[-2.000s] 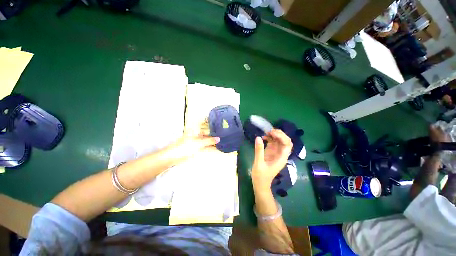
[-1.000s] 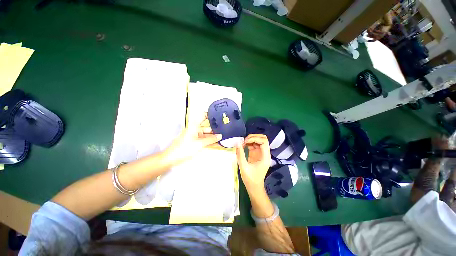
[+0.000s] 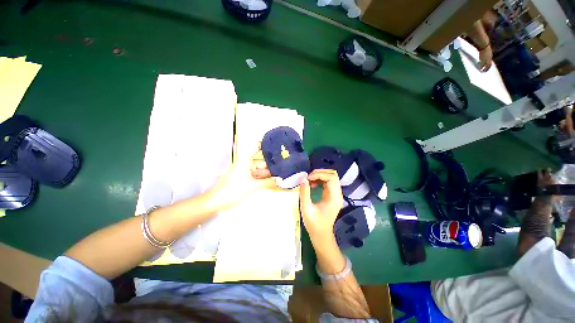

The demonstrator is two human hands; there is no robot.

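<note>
My left hand [image 3: 249,178] holds a dark fan base [image 3: 282,150] with a small gold spot over the paper sheets. My right hand [image 3: 323,199] pinches a whitish foot pad [image 3: 292,181] at the base's near edge, thumb and fingertips together. How far the pad is stuck down cannot be told. A pad sheet [image 3: 189,120] with pale discs at its near end lies under my left forearm. A second sheet [image 3: 252,258] with yellow edges lies beside it.
Dark bases with whitish edges [image 3: 354,226] lie right of my right hand; more bases [image 3: 47,158] are at far left. A phone-like black rectangle [image 3: 410,232], Pepsi can [image 3: 453,234], black cables [image 3: 451,183] and another person's arm [image 3: 536,221] are right. Fan heads [image 3: 360,57] lie across the bench.
My right hand has come from above the right-hand bases to the held base's near edge, where a whitish pad now shows. The fan heads across the bench have shifted left.
</note>
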